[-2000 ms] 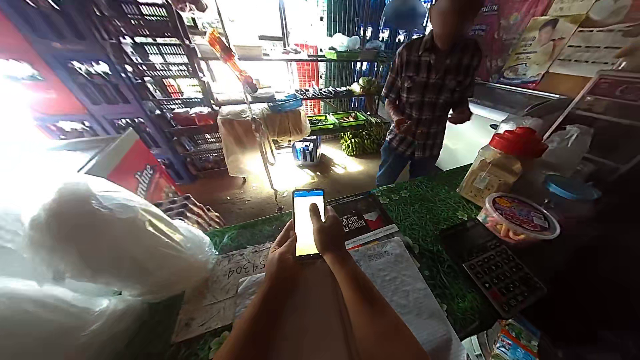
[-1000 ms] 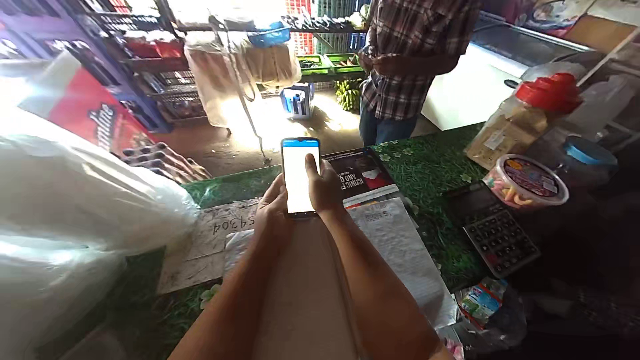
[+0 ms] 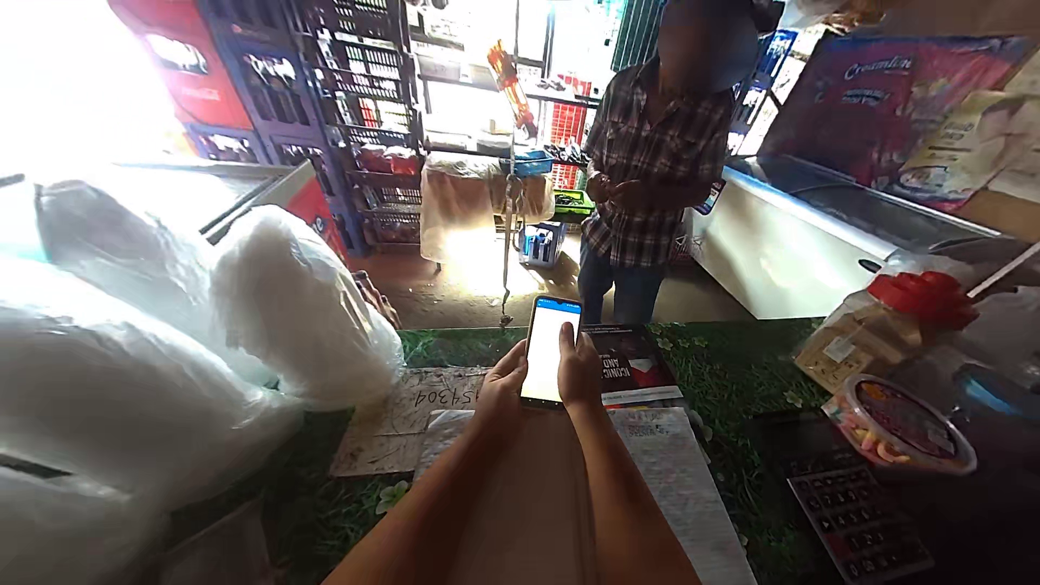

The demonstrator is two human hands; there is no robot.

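Observation:
A smartphone (image 3: 551, 357) with a mostly white lit screen and a blue bar at its top stands tilted above the counter. My left hand (image 3: 505, 382) grips its left edge and lower back. Against its right edge is my right hand (image 3: 580, 374), the thumb lying over the upper right of the screen. Below and behind the phone lie a worn cardboard piece (image 3: 382, 431) with handwriting, a dark printed booklet (image 3: 638, 366) and a sheet of printed paper (image 3: 691, 487).
Stuffed white plastic bags (image 3: 301, 317) crowd the left. A calculator (image 3: 861, 520), a tub of colourful snacks (image 3: 906, 426) and a red-lidded jar (image 3: 861, 333) stand right on the green patterned counter cover (image 3: 723, 357). Beyond are a person in a plaid shirt (image 3: 654, 162) and a chest freezer (image 3: 788, 244).
The view has tilted up since one second ago. My right thumb still lies on the phone's screen, and both hands keep hold of the phone.

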